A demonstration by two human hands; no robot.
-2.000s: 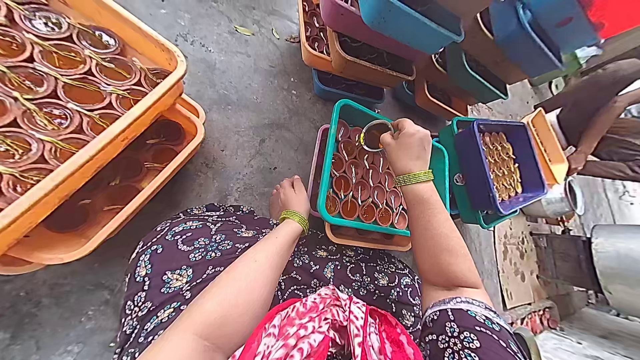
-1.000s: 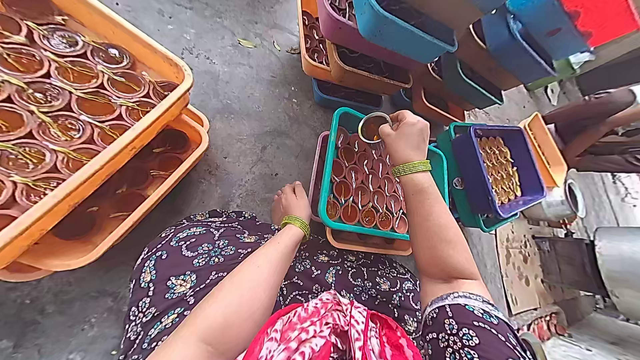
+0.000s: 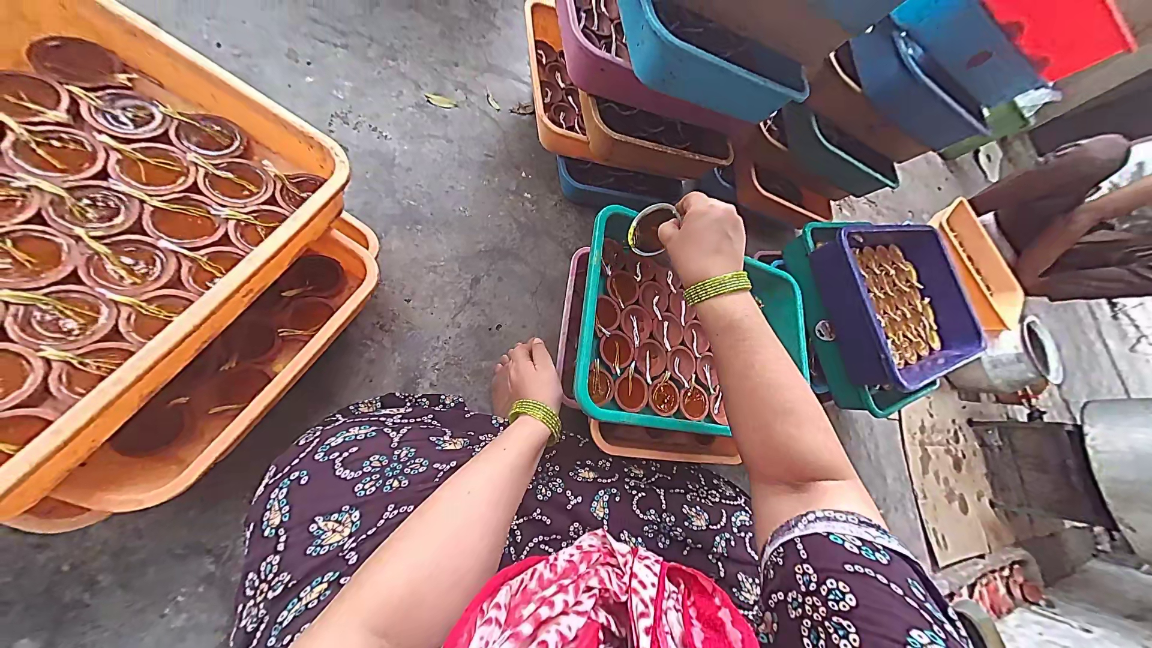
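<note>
My right hand (image 3: 706, 236) grips a small round metal cup (image 3: 653, 230) with dark liquid in it, above the far left corner of a teal plastic tray (image 3: 591, 315). Rows of small clay cups (image 3: 631, 391) with white wicks stand in that tray; those nearest me hold orange-brown liquid. The right part of the tray is partly hidden by my forearm. My left hand (image 3: 525, 373) rests by my knee, just left of the tray's near corner, its fingers hardly separated; whether it holds anything does not show. Other trays, one pink and one orange, lie beneath the teal one.
Stacked orange trays (image 3: 315, 162) of filled clay cups with wicks stand at left. Colourful stacked crates (image 3: 711, 67) rise ahead. On the right are a purple crate (image 3: 958, 315) of small cups, a metal pot (image 3: 1017, 360) and a seated person's limbs (image 3: 1062, 216).
My right hand and the metal cup have shifted slightly toward the tray's far left corner. More of the near clay cups look filled with liquid. My left hand stays beside the tray.
</note>
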